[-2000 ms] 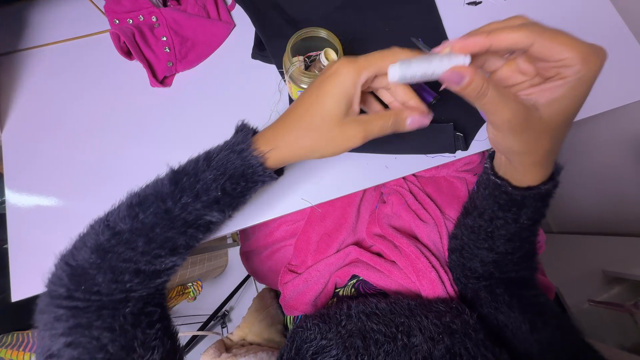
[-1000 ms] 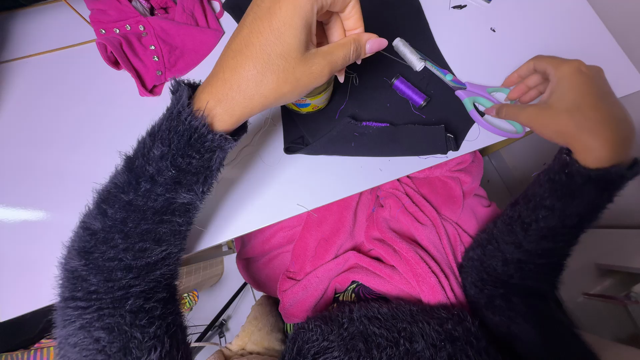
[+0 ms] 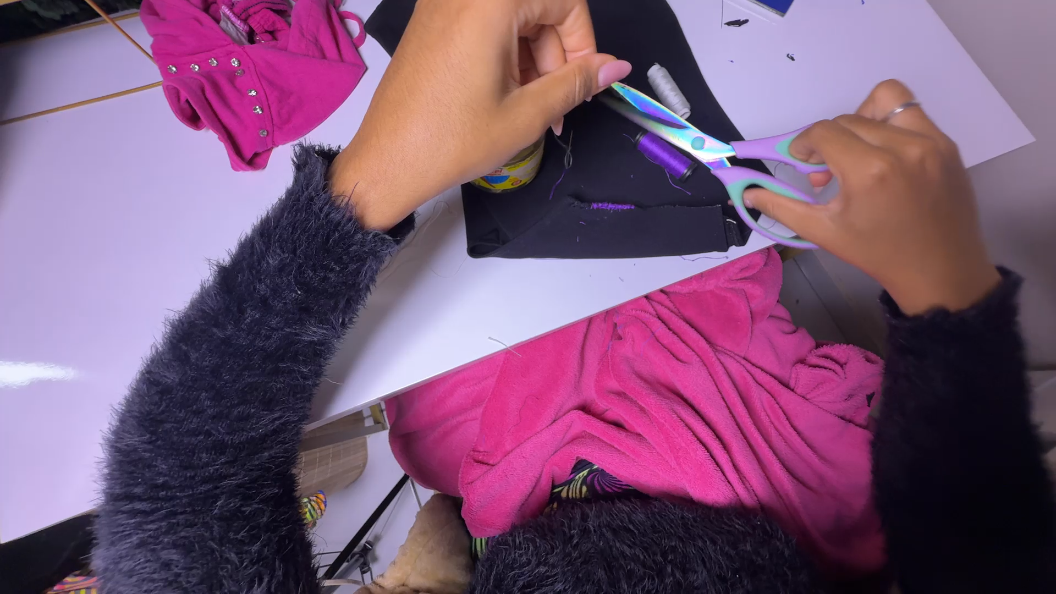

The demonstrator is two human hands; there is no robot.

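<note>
My right hand (image 3: 891,181) holds scissors (image 3: 701,144) with purple and green handles; the blade tips reach the fingertips of my left hand (image 3: 503,91). The left thumb and fingers are pinched together; whatever is between them is too fine to make out here. Below the blades, a spool of purple thread (image 3: 665,157) lies on black fabric (image 3: 594,235), with a spool of white thread (image 3: 669,91) just above it. Purple stitching (image 3: 612,206) runs along a slit in the fabric. A jar with a yellow label (image 3: 511,175) is partly hidden under my left hand.
A magenta garment with shiny studs (image 3: 247,91) lies at the upper left of the white table (image 3: 165,289). A pink fleece cloth (image 3: 610,396) covers my lap below the table edge. Small dark scraps (image 3: 737,22) lie at the upper right.
The white spool, in my hands two seconds ago, now lies on the black fabric. My right hand has taken hold of the scissors and brought their blades up to my left fingertips.
</note>
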